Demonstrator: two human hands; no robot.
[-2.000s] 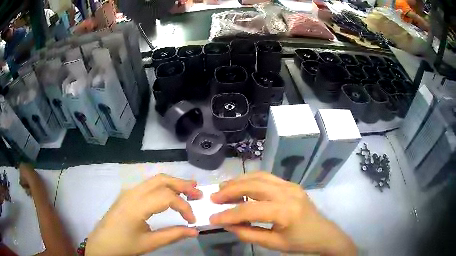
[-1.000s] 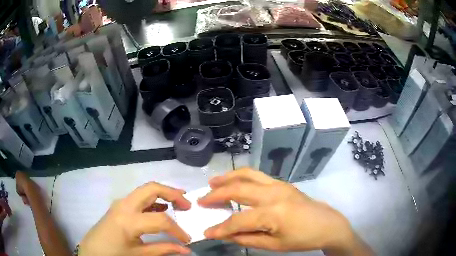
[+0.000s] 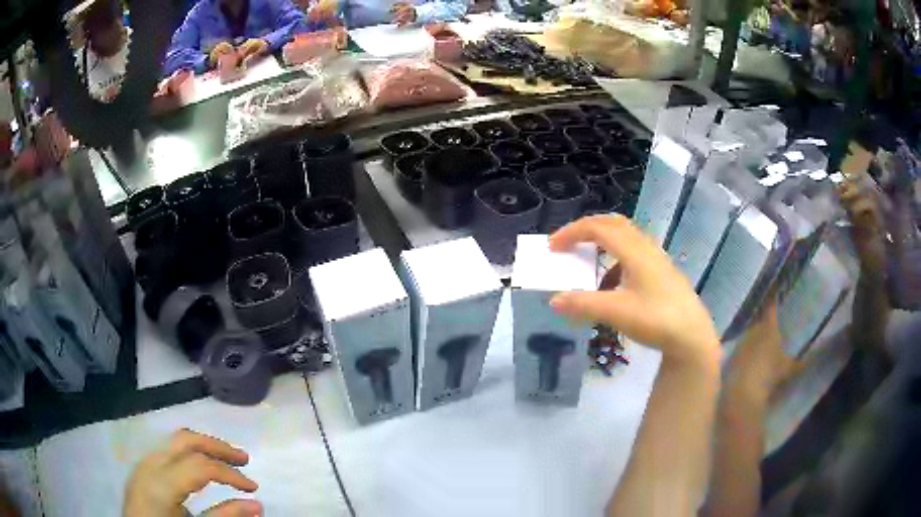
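Note:
My right hand (image 3: 641,293) holds a closed retail carton (image 3: 548,338) by its white top, thumb in front and fingers behind. The carton is upright, with a dark product picture on its front. Two more closed cartons stand upright just left of it, one at the centre (image 3: 454,328) and one beside it (image 3: 366,343). My left hand (image 3: 192,480) is at the lower left over the white worktop, fingers apart and holding nothing, partly cut off by the lower edge.
Black plastic housings (image 3: 260,285) stand behind the cartons. A round black part (image 3: 237,366) is left. Small black fittings (image 3: 606,351) lie right of the held carton. Filled cartons (image 3: 697,222) crowd the right, near another person's arm (image 3: 747,404); more (image 3: 61,313) stand left.
The view has swung right. My hands have separated; my right hand has moved the carton to the right of the two standing ones. My left hand has let go of it.

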